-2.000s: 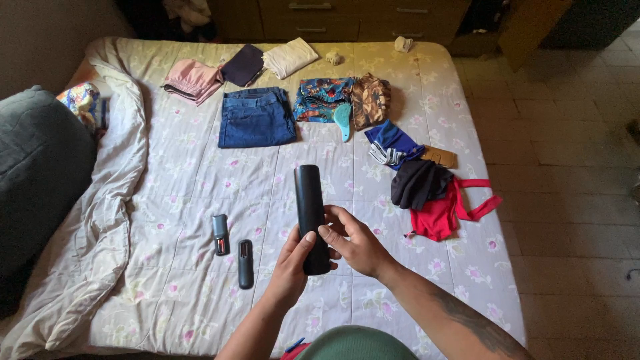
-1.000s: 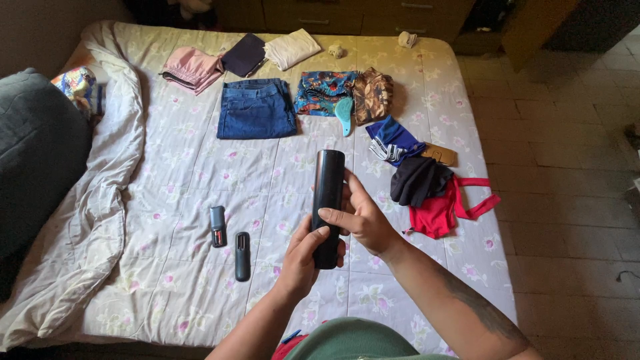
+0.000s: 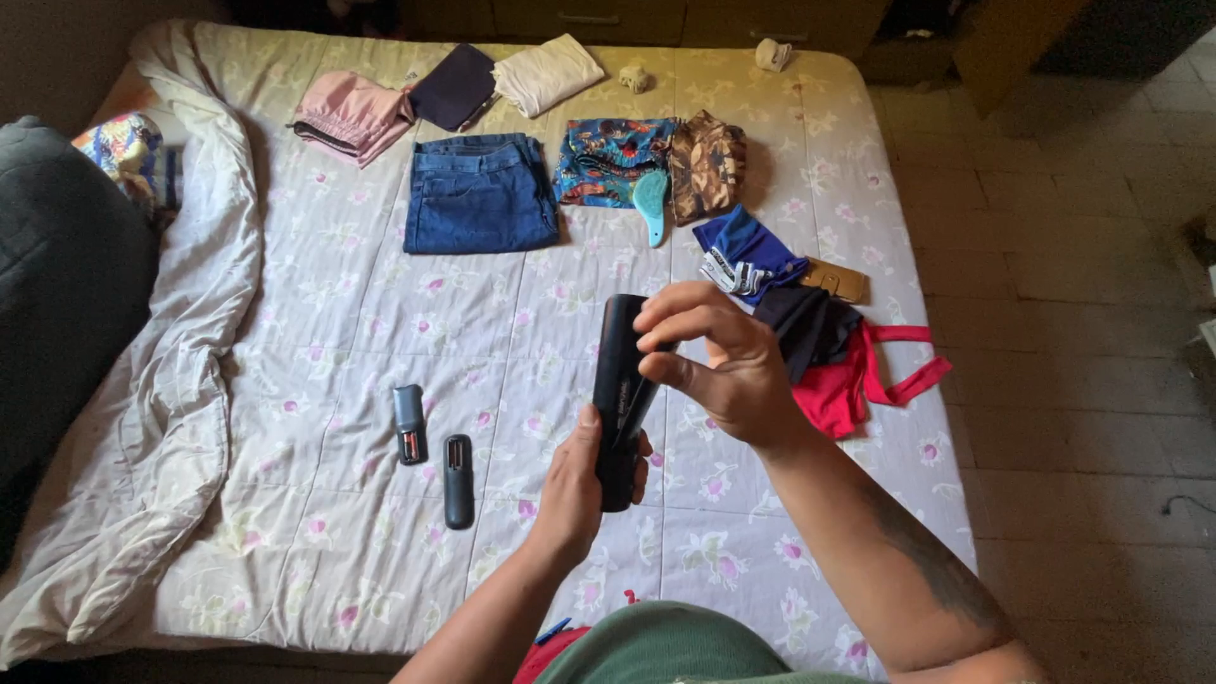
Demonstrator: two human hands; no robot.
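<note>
A long black case or cylinder [image 3: 619, 399] is held upright over the bed, its lower half in my left hand [image 3: 579, 480]. My right hand [image 3: 717, 356] is at its upper right side, thumb and fingers bent around the edge; whether they grip it is unclear. To the left, on the floral bedspread, lie a grey-blue remote control [image 3: 409, 423] and a black remote control [image 3: 458, 482], each with its battery compartment uncovered. Batteries show in the grey-blue one.
Folded blue jeans [image 3: 482, 195], patterned cloth [image 3: 608, 157] with a turquoise hairbrush [image 3: 651, 204], pink shorts [image 3: 351, 114] and a white cloth [image 3: 548, 74] lie farther back. Blue, black and red clothes [image 3: 836, 394] and a tan wallet [image 3: 834, 281] lie at the right. A dark grey cushion [image 3: 66, 332] stands left.
My right hand has moved from the lower part of the black object up to its top right side. My left hand keeps hold of the lower part.
</note>
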